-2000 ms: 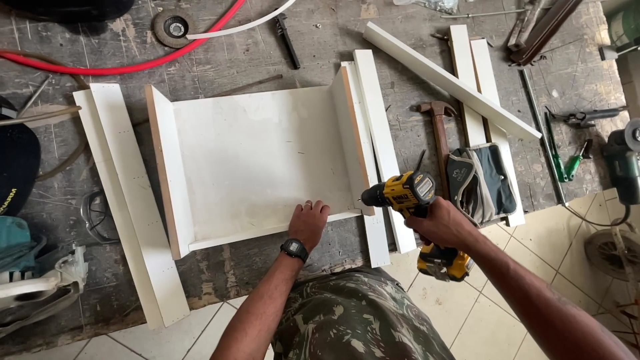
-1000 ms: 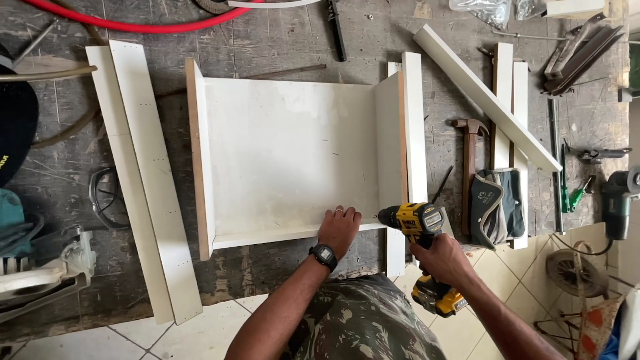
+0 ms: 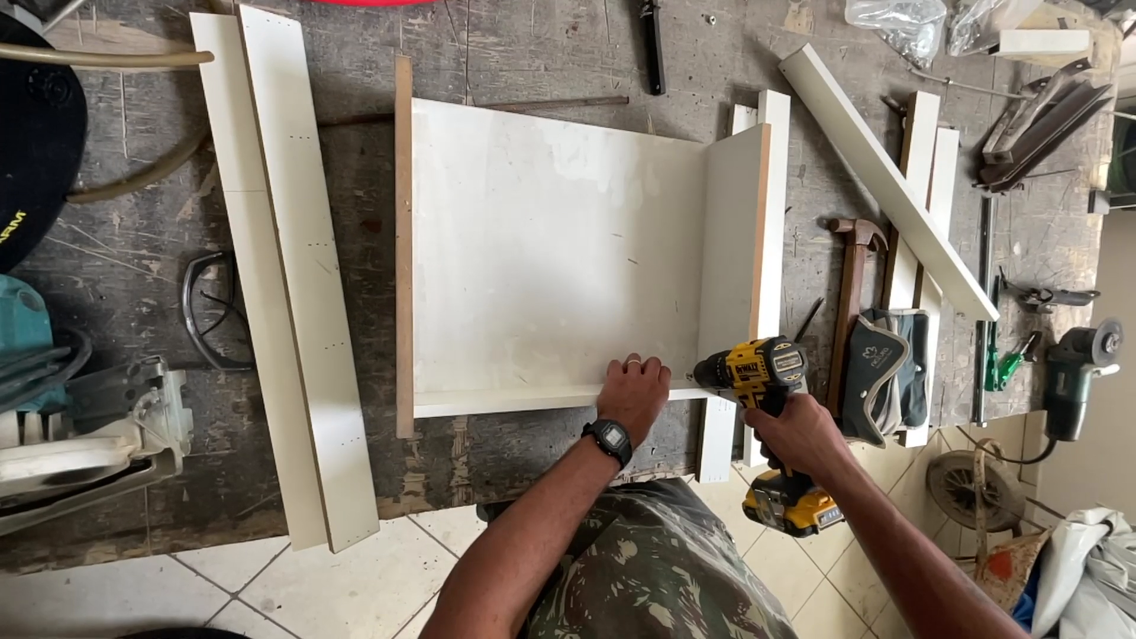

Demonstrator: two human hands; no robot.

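A white board assembly (image 3: 550,257) with raised side panels and a low front strip lies on the wooden workbench (image 3: 497,27). My left hand (image 3: 634,390), with a watch on its wrist, rests its fingers over the front strip near the right corner. In my right hand (image 3: 799,435) is a yellow and black DeWalt cordless drill (image 3: 754,368), its chuck pointing left at the inner side of that corner. The drill's tip is close to the right side panel (image 3: 732,240); whether it touches anything cannot be told.
Long white strips (image 3: 302,266) lie at the left, near a teal power saw (image 3: 27,337). To the right are a claw hammer (image 3: 852,302), a grey fabric pouch (image 3: 879,373), a slanted white strip (image 3: 887,182), green-handled pliers (image 3: 1007,364) and an angle grinder (image 3: 1069,382).
The view has shifted, so the assembly sits farther right in it. The drill has tilted, its chuck now pointing left at the inside of the corner, while my left hand stays on the front strip.
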